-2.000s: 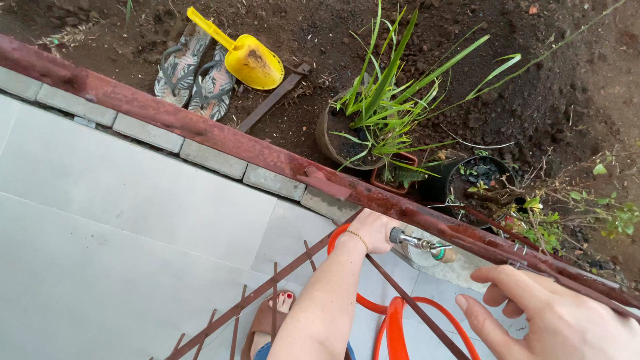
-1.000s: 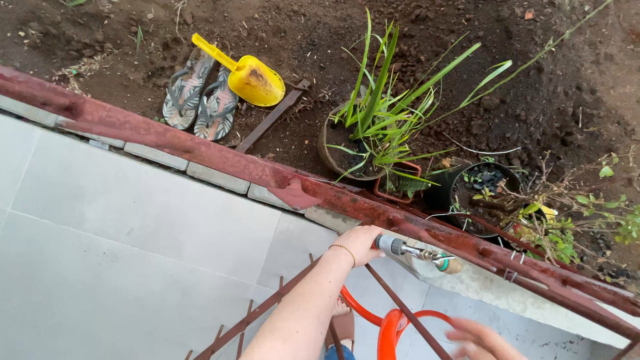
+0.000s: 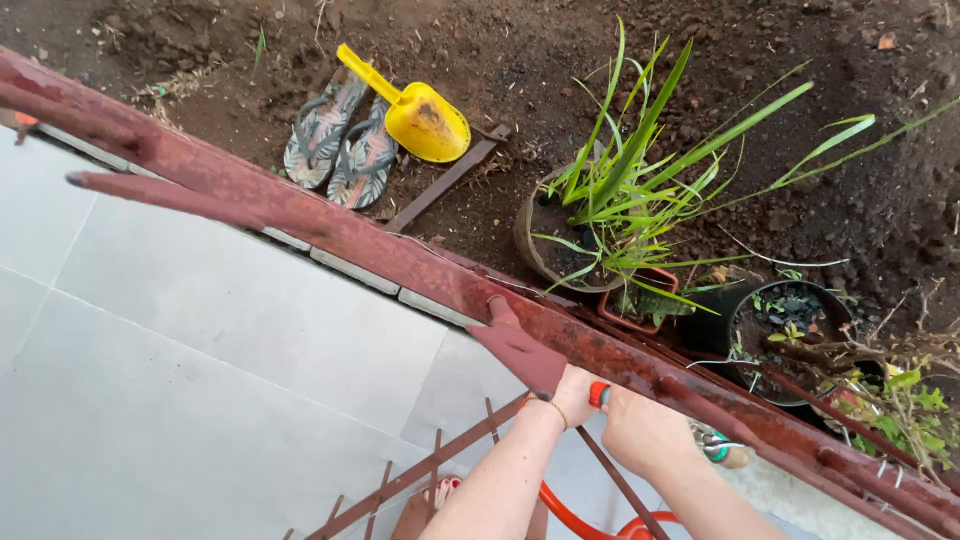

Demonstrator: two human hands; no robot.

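My left hand [image 3: 576,396] is closed around the end of an orange hose [image 3: 574,512], partly hidden by the rusty red metal rail. An orange-and-grey hose connector [image 3: 598,394] shows between my two hands. My right hand [image 3: 646,429] has its fingers curled on the connector's grey part, and its palm side is out of sight. Just right of that hand, a metal tap [image 3: 705,436] with a green ring is partly covered by the hand and wrist. The hose hangs below my forearms in a loop.
The red metal rail [image 3: 420,270] crosses diagonally, with jagged prongs, above thin rusty bars [image 3: 442,457]. Beyond it on soil lie flip-flops [image 3: 319,139], a yellow scoop [image 3: 427,124] and a flat metal bar [image 3: 450,176]. Potted plants include one in a round pot [image 3: 534,232] and one in a black pot [image 3: 814,289].
My right hand has moved left and in, from open beside the tap to the connector next to my left hand. The orange part of the connector now shows between the hands.
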